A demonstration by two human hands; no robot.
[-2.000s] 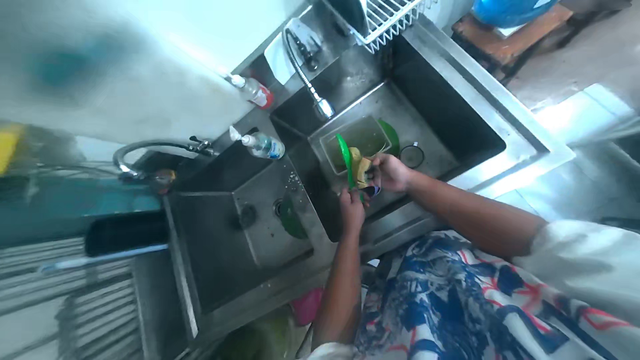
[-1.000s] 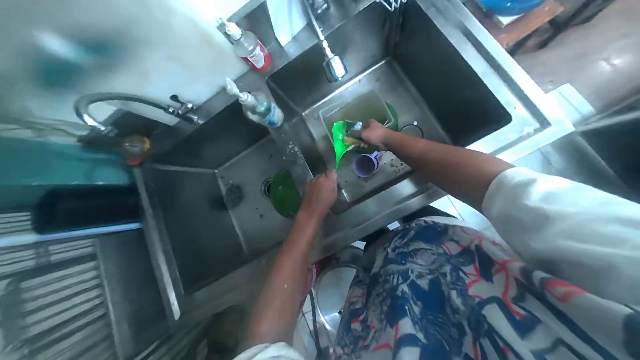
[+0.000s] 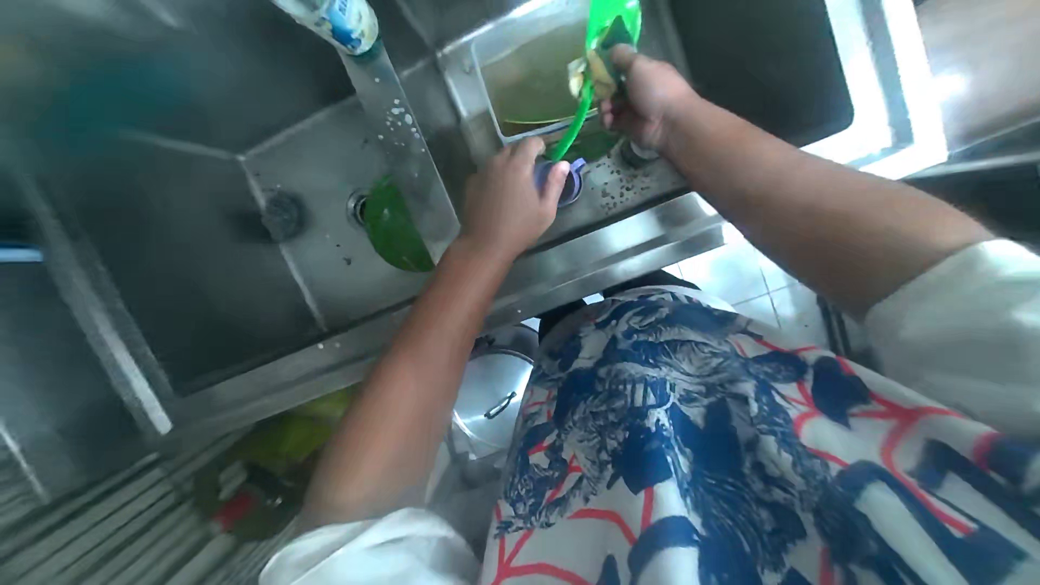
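Note:
Over the right sink basin, my left hand (image 3: 516, 191) has its fingers closed on the thin handle end of a bright green plastic utensil (image 3: 579, 122). My right hand (image 3: 646, 97) presses a yellow and dark green sponge (image 3: 604, 71) to the utensil's broad part, near the top edge of the view. Under them stands a rectangular tub (image 3: 532, 81) of cloudy water. A purple cup (image 3: 571, 183) lies in the basin just beside my left fingers, partly hidden by them. A green object, partly hidden, shows below the tub's near edge.
A green curved piece (image 3: 394, 227) lies by the drain in the left basin. On the divider stands a plastic bottle (image 3: 345, 24) with a blue label. The steel front rim (image 3: 601, 236) runs between the basins and my body. Below it is a metal pot lid (image 3: 491, 398).
The purple cup, near my hands two seconds ago, was in the basin one second ago. My right hand with the sponge has stayed at the green utensil. The view has tilted down and come closer.

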